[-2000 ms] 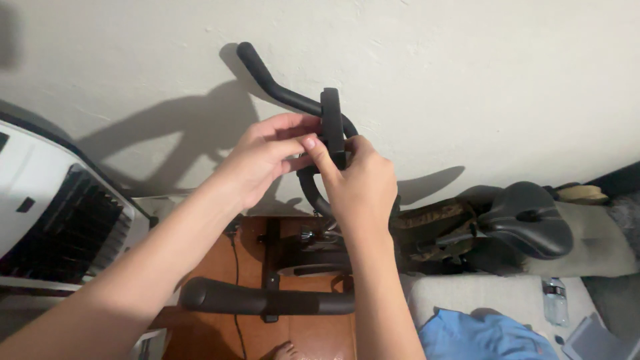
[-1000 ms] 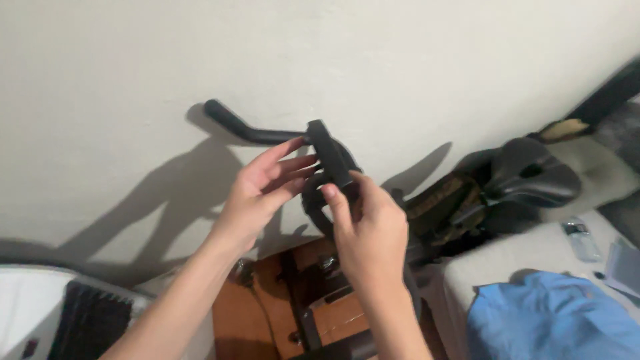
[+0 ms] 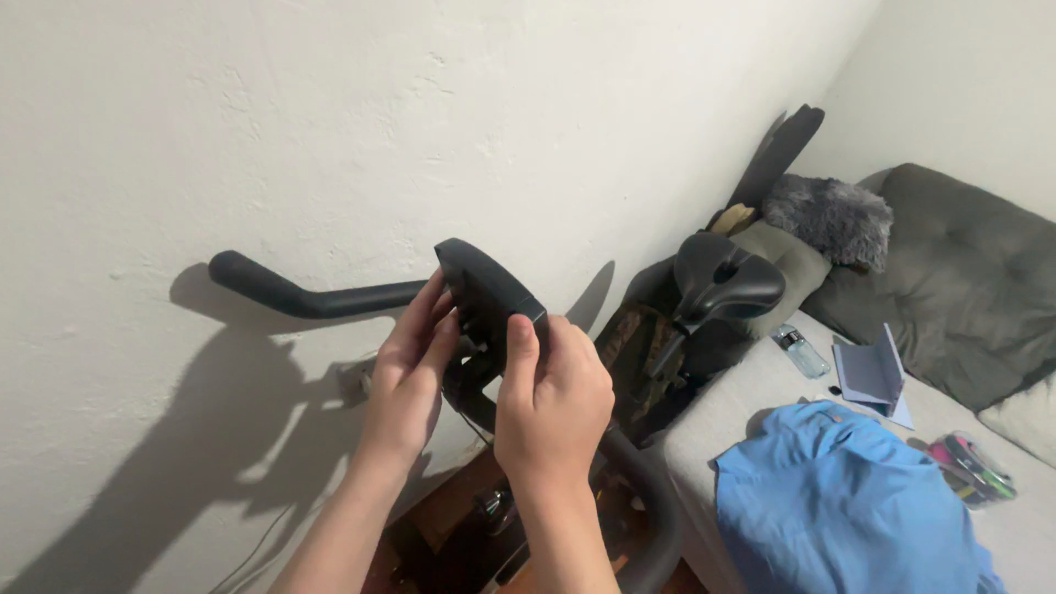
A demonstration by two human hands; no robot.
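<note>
Between my two hands is a black console unit [image 3: 487, 285] of an exercise bike, seen edge-on and tilted, at the middle of the handlebar. My right hand [image 3: 553, 396] grips its lower right end, with the thumb on the near edge. The fingers of my left hand [image 3: 412, 371] are bent at its left underside, by a dark bracket; their tips are partly hidden. A black padded handlebar grip [image 3: 272, 289] reaches left from behind the console, and another curved bar [image 3: 652, 503] runs down on the right.
Close behind the bike stands a pale wall [image 3: 330, 124]. To the right are the black bike saddle [image 3: 726, 276] and a light couch [image 3: 701, 429] bearing a blue cloth [image 3: 850, 495], a plastic bottle [image 3: 800, 351], a folded lilac card or case [image 3: 874, 371] and a dark cushion [image 3: 949, 280].
The view has swung toward the couch, bringing in the cushions. Both hands stay at the console, which now shows more of its ribbed or slotted side.
</note>
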